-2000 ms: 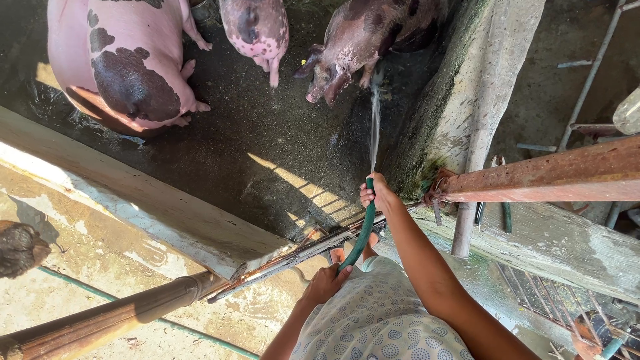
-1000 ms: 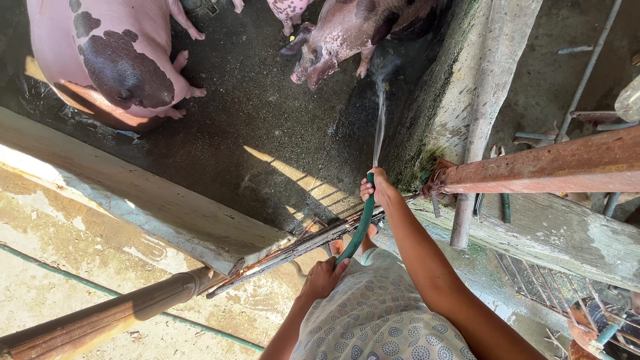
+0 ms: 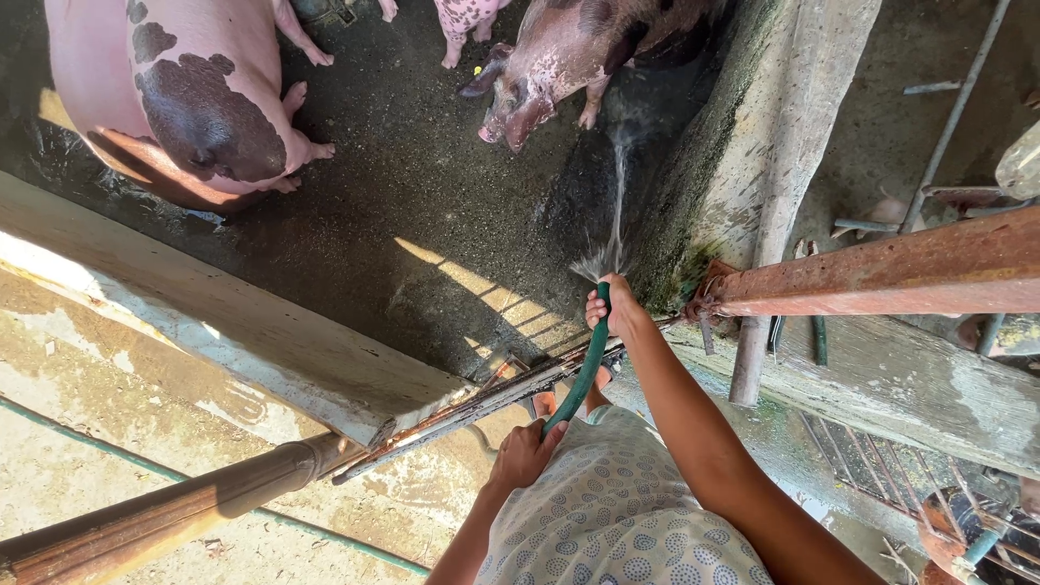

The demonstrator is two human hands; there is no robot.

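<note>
My right hand grips a green garden hose near its open end, over the pen gate. Lower down, my left hand is closed round the same hose beside my patterned shirt. Water leaves the hose, fanning out by my fingers and running as a stream onto the wet concrete floor near the right wall. A brown, mottled pig stands left of where the water lands. A large pink pig with dark patches is at the upper left, and part of a smaller spotted pig shows at the top edge.
Low concrete walls border the pen left and right. A metal gate crosses in front of me. A rusty beam juts in from the right, a bamboo pole from the lower left. More hose lies on the ground outside.
The water, a narrow jet in the earlier frames, now also sprays out wide at the hose's end. The brown pig's head has moved lower and left of the stream since two seconds ago.
</note>
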